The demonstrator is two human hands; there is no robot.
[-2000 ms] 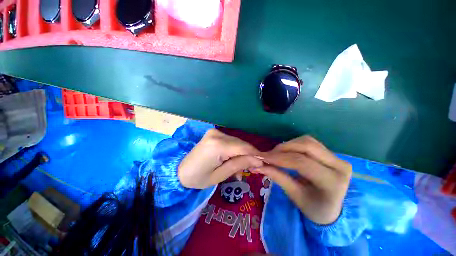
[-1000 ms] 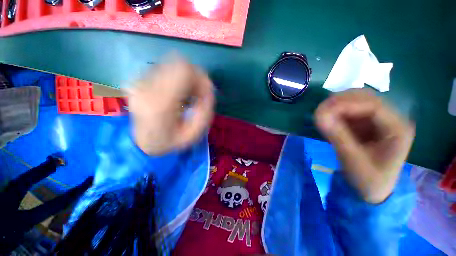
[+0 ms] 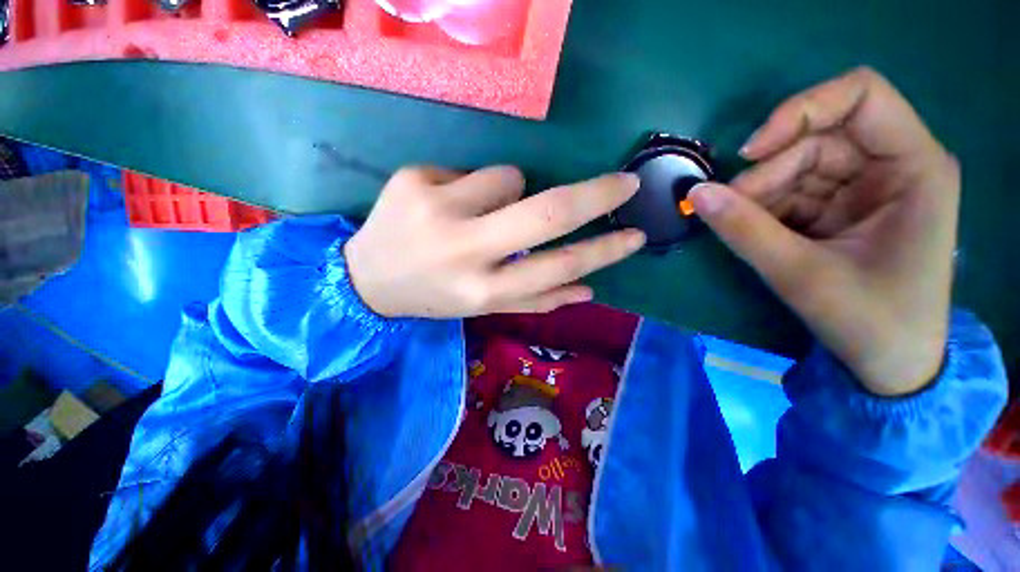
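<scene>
A round watch head point(image 3: 660, 210) with a dark rim lies on the green bench; its face looks greyish. An orange pull tab point(image 3: 687, 206) shows at the right side of the face. My left hand point(image 3: 481, 240) has its fingers spread, with two fingertips touching the left part of the watch; it grips nothing. My right hand point(image 3: 856, 212) pinches the orange tab between thumb and forefinger at the watch's right side, its other fingers curled. The white cloth is not visible now; my right hand covers its earlier place.
A red-pink foam tray point(image 3: 481, 84) with watches in its pockets stands at the upper left on the green bench point(image 3: 224, 117). Another red tray point(image 3: 185, 205) lies below bench level at the left. A red item point(image 3: 1007, 430) shows at the right edge.
My hands were together near my chest, then moved apart, and are now both at the watch. The face has turned from glossy black to greyish, with an orange tab showing.
</scene>
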